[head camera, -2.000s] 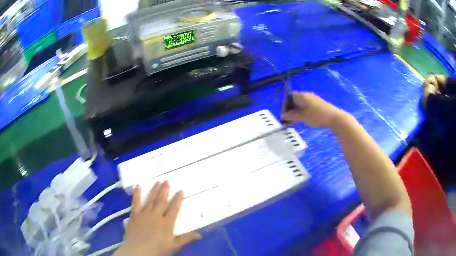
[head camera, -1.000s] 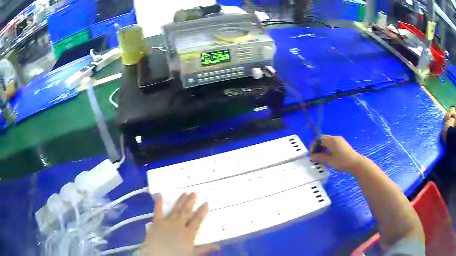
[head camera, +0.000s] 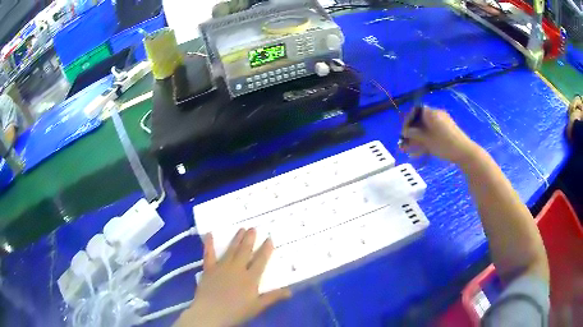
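Three white power strips (head camera: 307, 214) lie side by side on the blue sheet, dark USB slots at their right ends. My left hand (head camera: 236, 274) rests flat, fingers spread, on the left ends of the lower strips. My right hand (head camera: 435, 133) is raised just off the strips' USB ends, closed around a small dark test probe (head camera: 415, 120); its tip touches no port that I can see. White cords run left to plugs in a supply socket strip (head camera: 142, 222), with crinkled clear plastic bags (head camera: 105, 306) around the coiled cords.
A bench meter (head camera: 275, 54) with green digits stands on a black stand (head camera: 256, 121) behind the strips. A yellow cylinder (head camera: 162, 54) and a dark block (head camera: 193, 83) are beside it. A red crate (head camera: 566, 239) is at right. Part of another person shows at the right edge.
My right hand with the probe has moved from the middle strip's USB end up and away. My left hand stays on the strips. The camera view has shifted.
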